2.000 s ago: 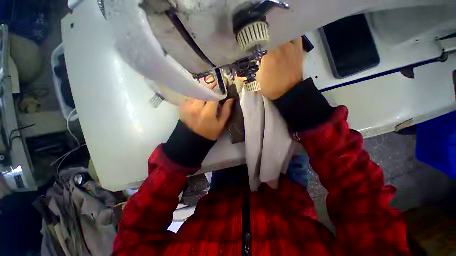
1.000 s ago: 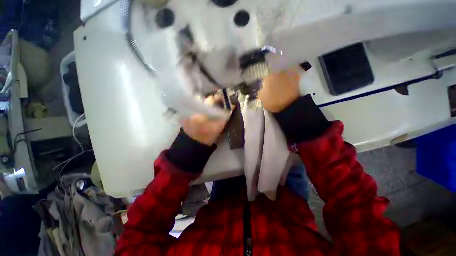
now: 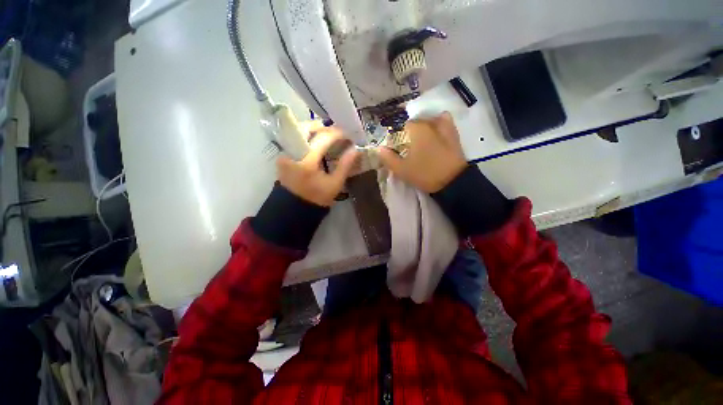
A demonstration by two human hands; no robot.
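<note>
My left hand [image 3: 321, 170] holds the upper end of the brown fabric piece [image 3: 369, 213], just left of the needle area [image 3: 379, 130]. My right hand [image 3: 426, 154] holds the top of the pale fabric piece [image 3: 416, 237] between thumb and fingers, close beside my left fingertips. The pale piece hangs folded over the table's front edge, right of the brown strip. The sewing machine head [image 3: 361, 47] stands above my hands. Fingers and cloth partly hide the presser foot.
A mobile phone [image 3: 525, 95] and a small dark tool [image 3: 463, 91] lie on the machine bed at right. The machine lamp [image 3: 283, 130] is beside my left hand. A blue bin [image 3: 680, 237] stands at right. A garment pile [image 3: 107, 344] lies at lower left.
The view has shifted, and the lamp shows clearly. My hands are closer together, with my right hand lower and nearer the needle area. The pale piece's lower end is now more bunched.
</note>
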